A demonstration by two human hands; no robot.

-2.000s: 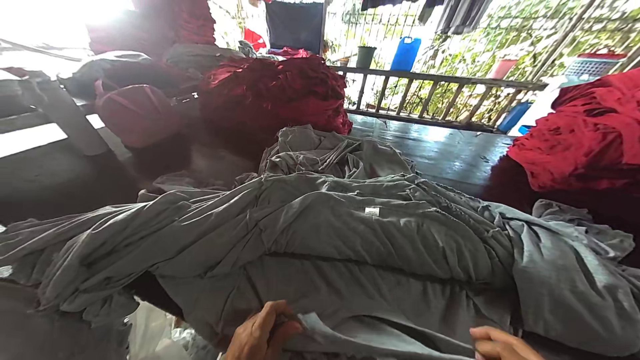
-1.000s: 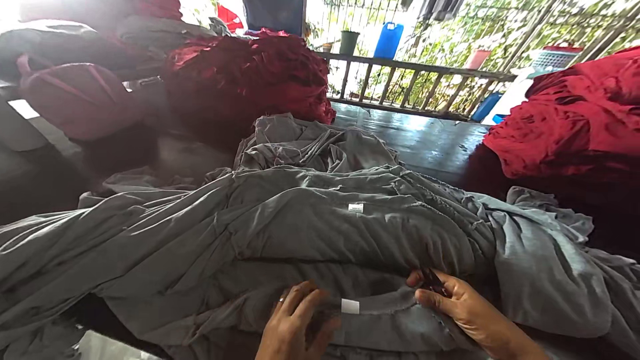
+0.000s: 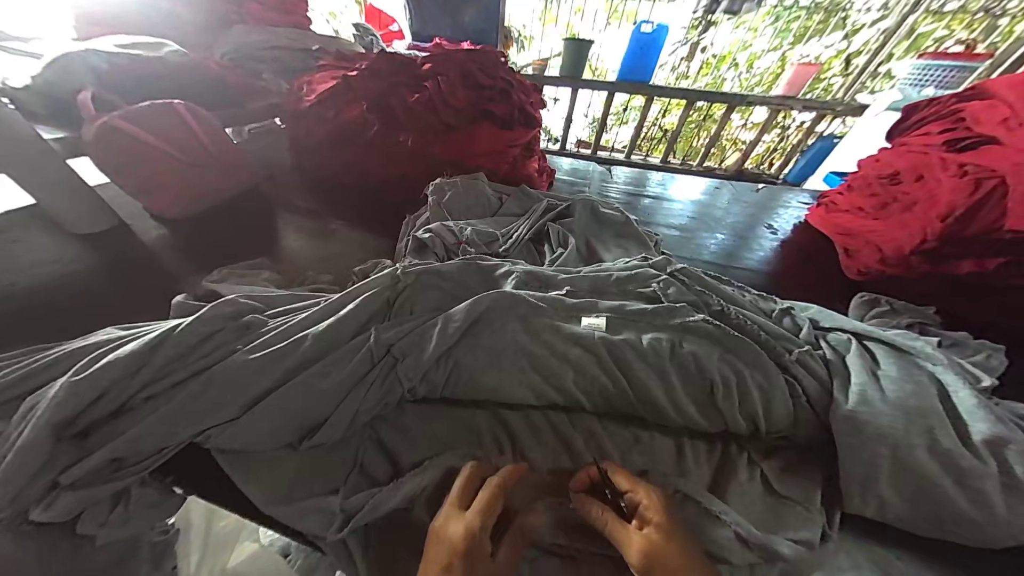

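Grey knit garments [image 3: 560, 352] lie heaped across the near side, the top one bearing a small white label [image 3: 593, 323]. Low in the middle, my left hand [image 3: 472, 520] has its fingers bent over the grey cloth at the near edge; its fingertips blur into the fabric. Just to its right, my right hand [image 3: 632, 520] holds a small dark pointed tool [image 3: 612, 490], perhaps thread snips, between thumb and fingers. The tips of my right thumb and forefinger are close together at the cloth. The lower part of both hands falls outside the view.
Piles of red cloth stand behind at centre [image 3: 416, 120] and at right [image 3: 936, 184]. A pink bag [image 3: 172, 160] sits at the left. Beyond the dark tabletop [image 3: 680, 200] runs a wooden railing [image 3: 704, 98] with a blue jug [image 3: 642, 52]. Clear plastic [image 3: 216, 540] shows at the lower left.
The white label strip between my hands one second ago no longer shows there. My right hand has moved left, nearer my left hand. Two seconds ago the hands were farther apart.
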